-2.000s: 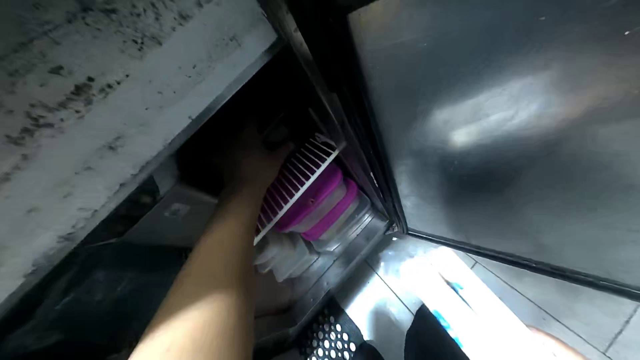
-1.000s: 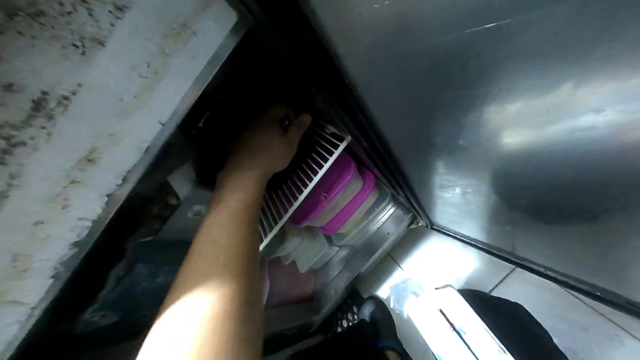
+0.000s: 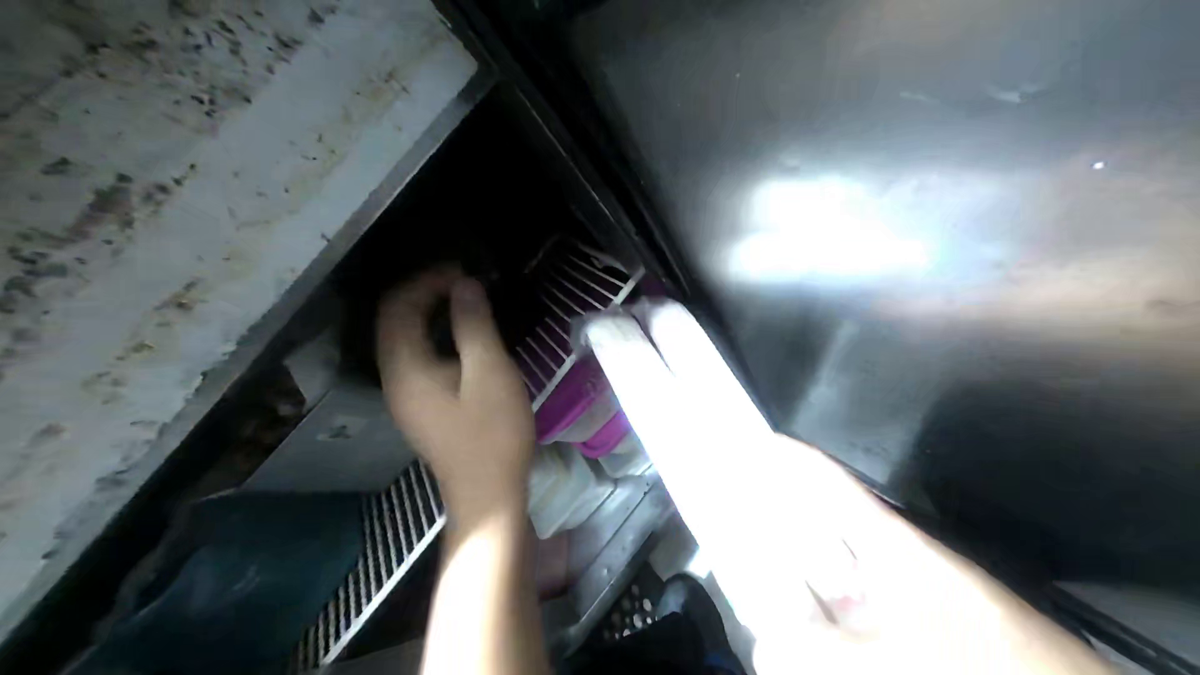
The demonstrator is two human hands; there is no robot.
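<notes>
My left hand (image 3: 455,366) is inside the dark cabinet, above a white wire shelf (image 3: 572,323), its thumb and fingers curved apart with nothing seen between them. At the lower right, my right hand (image 3: 834,562) grips a bright white elongated package (image 3: 684,431), overexposed and seemingly in clear plastic. The package's far end overlaps the edge of the wire shelf. Below that shelf sit containers with purple lids (image 3: 572,403) and pale translucent containers (image 3: 562,487).
A stained white panel (image 3: 187,225) borders the opening on the left. The open metal door (image 3: 937,225) stands at right. A grey box (image 3: 337,436) and a dark green bag (image 3: 244,572) lie on the left side of the shelving. A shoe (image 3: 689,600) shows below.
My right hand has brought the white package up from the lower part of the view to the shelf edge. My left hand has drawn back from the wire shelf's top.
</notes>
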